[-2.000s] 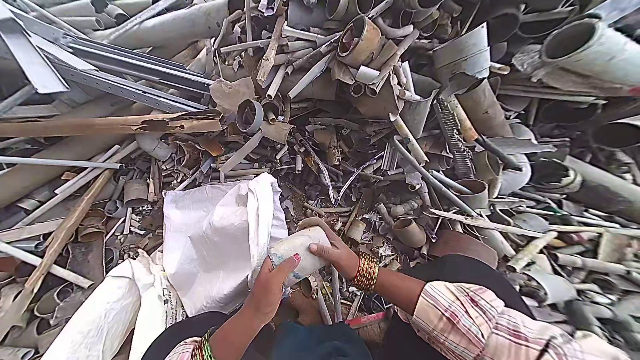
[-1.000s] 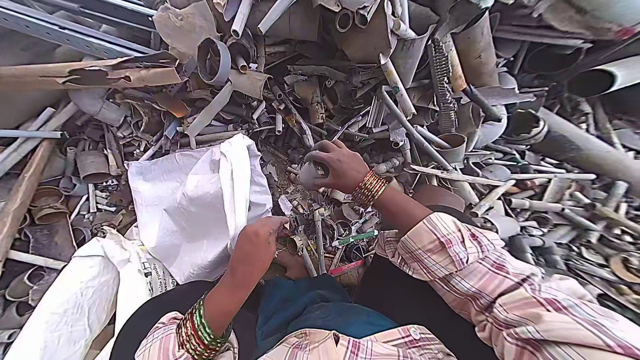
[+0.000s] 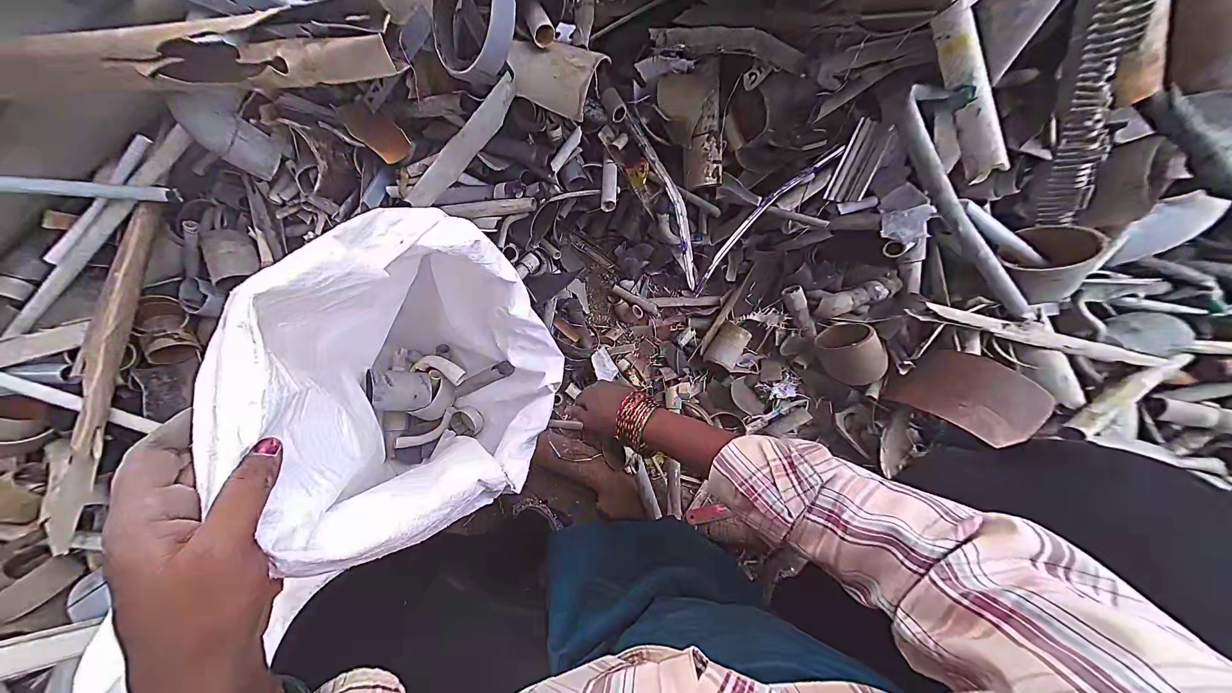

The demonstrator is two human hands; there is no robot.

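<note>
My left hand (image 3: pixel 188 539) grips the left rim of a white woven sack (image 3: pixel 327 481), thumb inside and fingers outside. The sack's mouth faces up, and several grey and cream plastic pipe pieces (image 3: pixel 433 399) lie inside it. My right hand (image 3: pixel 599 409), with bangles at the wrist, is low beside the sack's right edge, at the scrap near my foot (image 3: pixel 597 476). A thin stick-like piece (image 3: pixel 566 423) shows at its fingers. Its fingertips are partly hidden, so whether it grips that piece is unclear.
Broken pipes and fittings are heaped all around. A brown curved sheet (image 3: pixel 972 395) and a short pipe ring (image 3: pixel 852 353) lie to the right. A long wooden strip (image 3: pixel 111 356) leans at the left. A corrugated pipe (image 3: pixel 1092 115) stands at the upper right.
The sack, folded over before, now stands with its mouth open in my left hand. My right hand, which held a grey pipe fitting above the heap, has moved down and left beside the sack.
</note>
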